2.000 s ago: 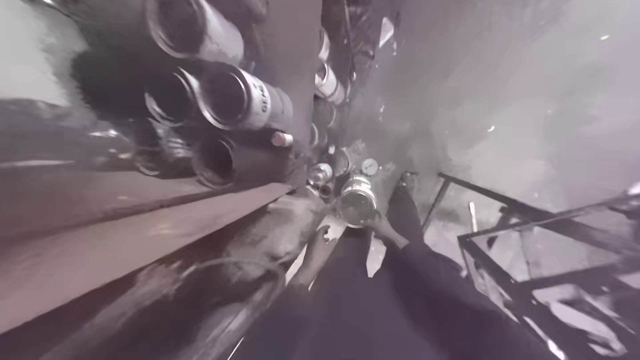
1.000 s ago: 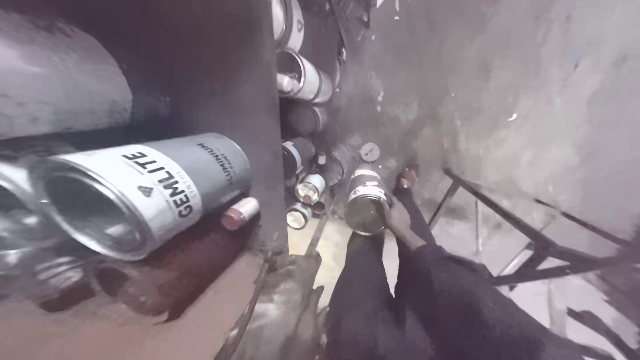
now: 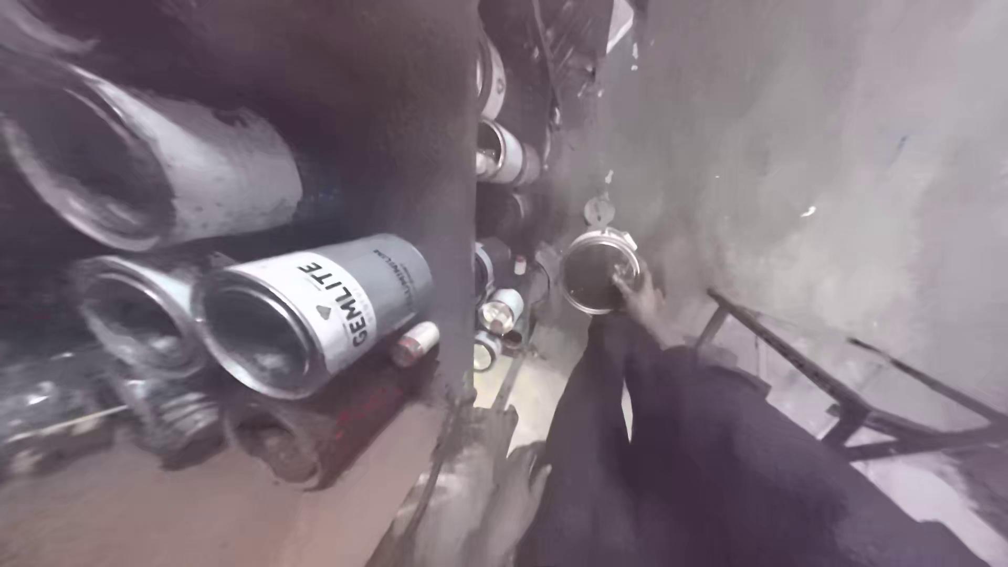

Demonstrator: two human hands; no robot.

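My right hand [image 3: 647, 301] grips the rim of an open metal can [image 3: 600, 272] at the centre right, with its thumb over the edge. The can's round mouth faces me, and its inside looks dark. A small pale round lid or disc [image 3: 599, 210] lies just beyond it. What appears to be my left hand [image 3: 516, 472] is low in the view, beside the shelf edge and left of my dark-clothed legs. It is blurred, and I cannot make out anything in it. Several small jars and cans, one a light-topped jar [image 3: 502, 311], stand left of the held can.
At the left, a shelf [image 3: 197, 512] holds a Gemlite aluminium paint can [image 3: 346, 295], other open cans [image 3: 228, 173] and a small red-and-white container [image 3: 416, 344]. A vertical panel [image 3: 457, 197] divides it from more cans [image 3: 504, 150]. A dark metal frame [image 3: 795, 362] stands at the right.
The held can has tipped so that its mouth shows rounder and its label is mostly hidden. My right hand has come up to its rim. The view has shifted closer to the shelf cans.
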